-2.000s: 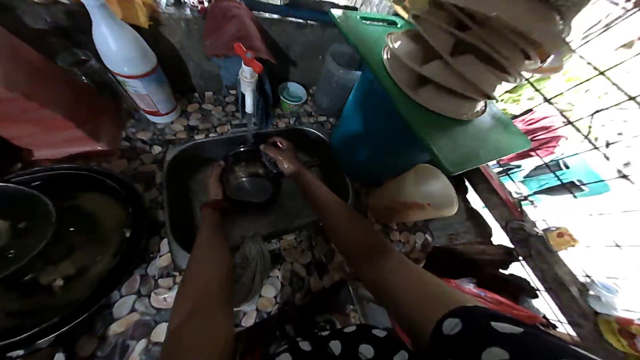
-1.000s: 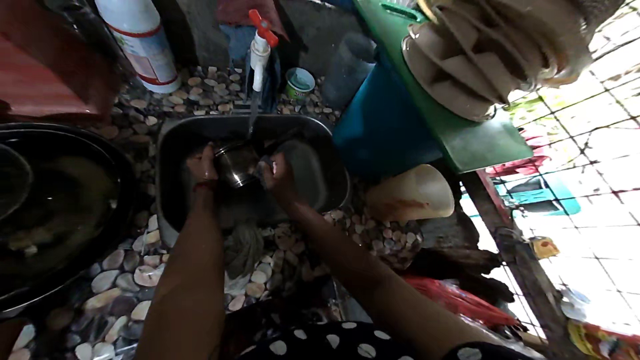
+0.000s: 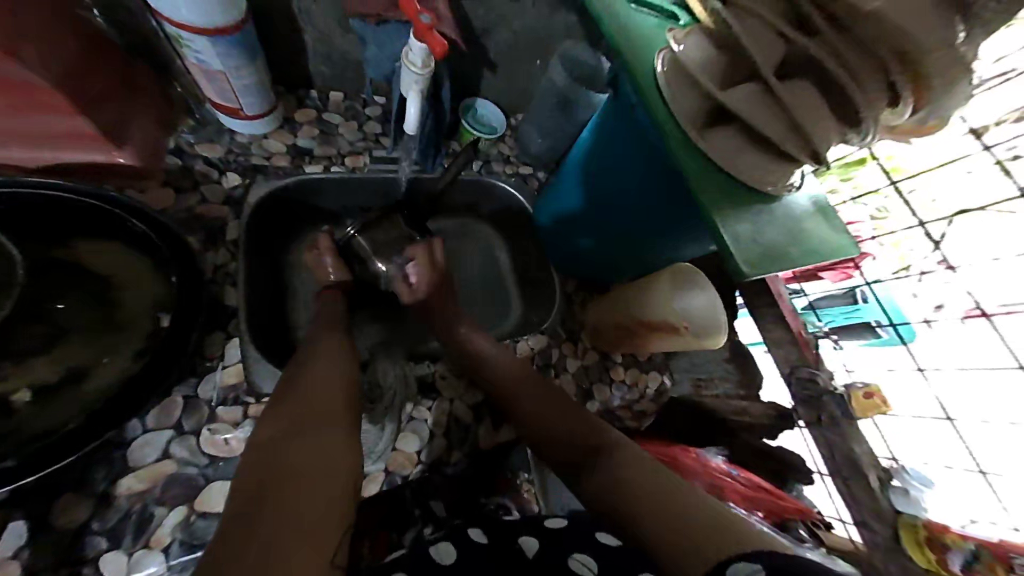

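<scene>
A shiny metal pot (image 3: 382,244) is tilted over the sink basin (image 3: 552,280), held between my hands. My right hand (image 3: 424,270) grips its near right side. My left hand (image 3: 326,258) is at its left side, fingers by the rim; whether they grip it is hard to tell. A dark handle (image 3: 458,164) slants up from behind the pot toward the basin's back edge; what it belongs to is unclear. Water runs from the white plastic faucet (image 3: 416,80) with a red lever, just behind the pot. A wet grey cloth (image 3: 386,400) hangs over the sink's front edge.
Left stands a large black basin (image 3: 188,280) of cloudy water. A white bottle (image 3: 232,72) and a small green-white cup (image 3: 482,120) are behind the sink. At right are a blue container (image 3: 616,192), a beige plastic pitcher (image 3: 656,312) and a green board (image 3: 788,232) bearing stacked plates (image 3: 744,104).
The pot has turned in my hands: its opening and inside faced up at first, and it now lies tilted. Both hands have stayed over the sink. The view has moved closer.
</scene>
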